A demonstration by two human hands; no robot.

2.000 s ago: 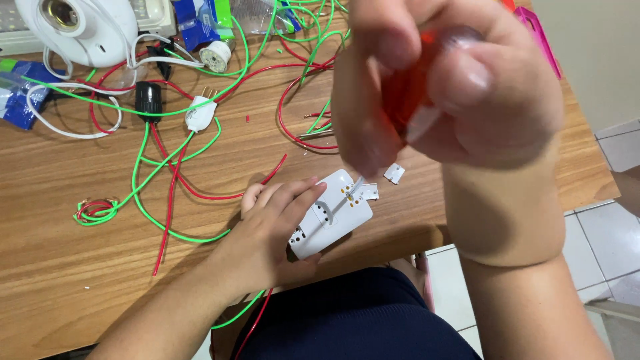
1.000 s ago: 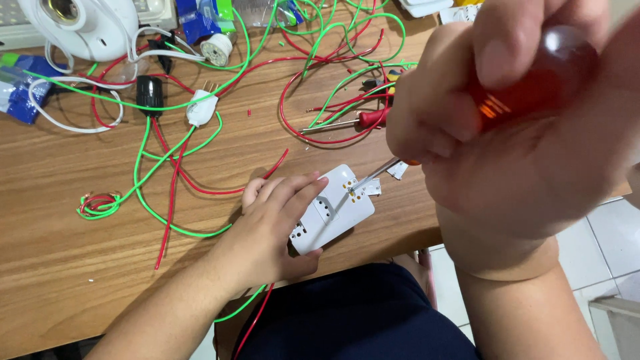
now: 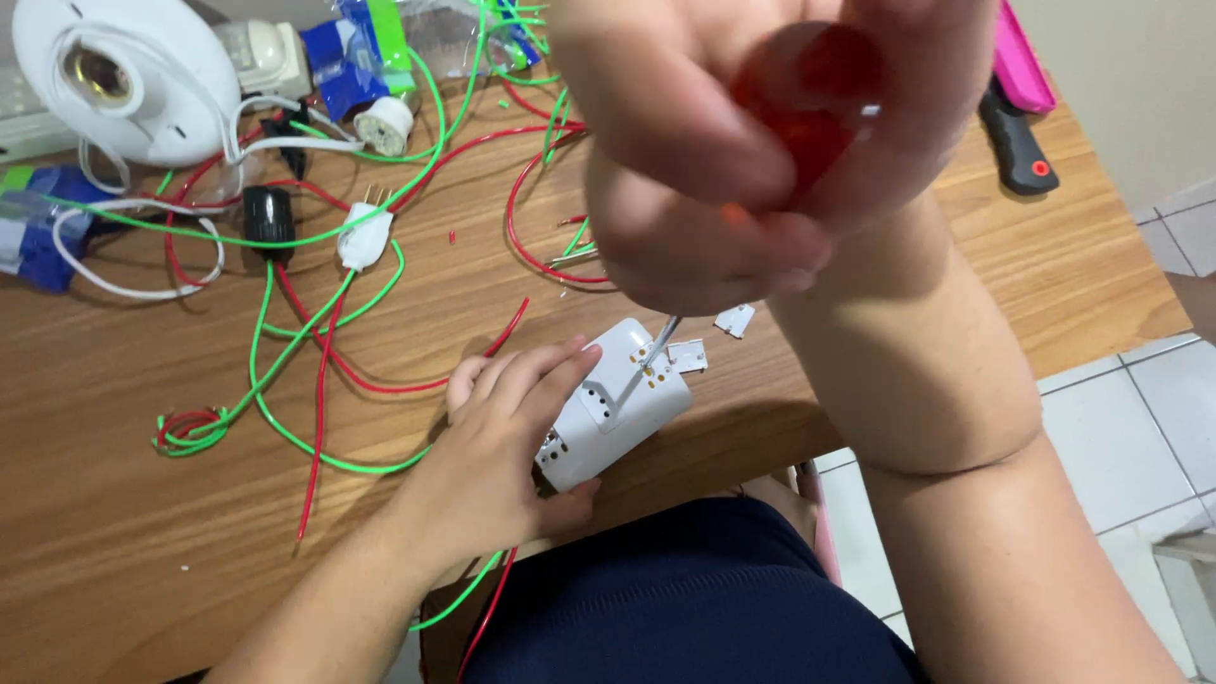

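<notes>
My right hand (image 3: 779, 161) is wrapped around the red transparent handle of a screwdriver (image 3: 826, 104), blurred and close to the camera. The metal shaft slants down from the fist, and its tip meets the gold-coloured terminal area at the upper right end of a white plastic socket unit (image 3: 622, 404). My left hand (image 3: 513, 427) grips the unit's left side, fingers on its top edge and thumb at the lower edge. Two small white plastic covers, one near (image 3: 688, 356) and one farther off (image 3: 734, 320), lie beside the unit's right end.
Red and green wires (image 3: 380, 467) run across the wooden table (image 3: 123, 380). A white plug (image 3: 366, 236), a black lamp socket (image 3: 269, 223), a white round lamp holder (image 3: 190, 85) and blue packets (image 3: 351, 71) lie at the left. A black-handled tool (image 3: 1016, 142) rests at the right back.
My right hand has shifted left and up since one second ago, bringing the screwdriver more upright over the unit. My left hand has kept its hold on the unit.
</notes>
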